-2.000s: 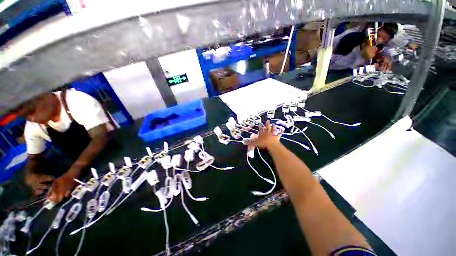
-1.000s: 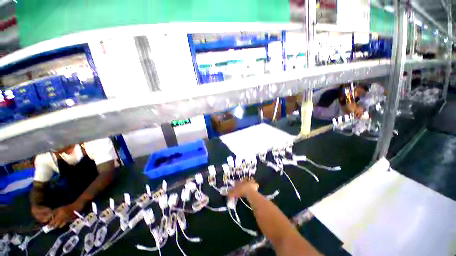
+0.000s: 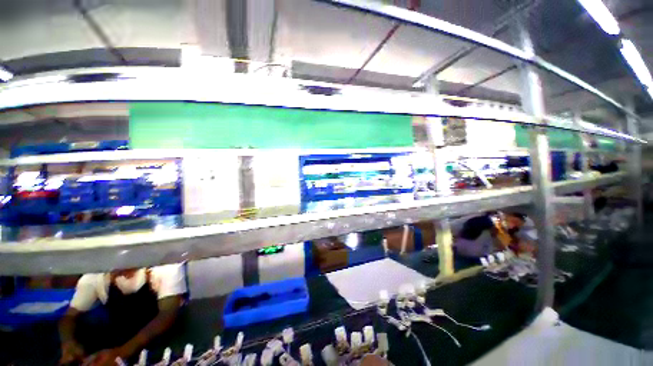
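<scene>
White power adapters (image 3: 349,342) with cords stand in a row along the bottom edge, cut off by it. A further group of white adapters (image 3: 407,297) stands to the right, with thin cords trailing to the right and front. Only a small, blurred part of what appears to be my right hand (image 3: 374,359) shows at the bottom edge, just in front of the row. Its fingers and anything in them cannot be made out. My left hand is out of the picture.
A blue bin (image 3: 266,303) with dark pieces and a white sheet (image 3: 377,282) lie across the belt. A person sits at the far left, another leans at the far right. Metal rails (image 3: 272,234) and a post (image 3: 542,229) cross the view. Another white sheet (image 3: 551,344) lies at lower right.
The view has tilted up, so the bench has dropped towards the bottom edge. My right arm, earlier reaching over the adapters, has almost left the picture.
</scene>
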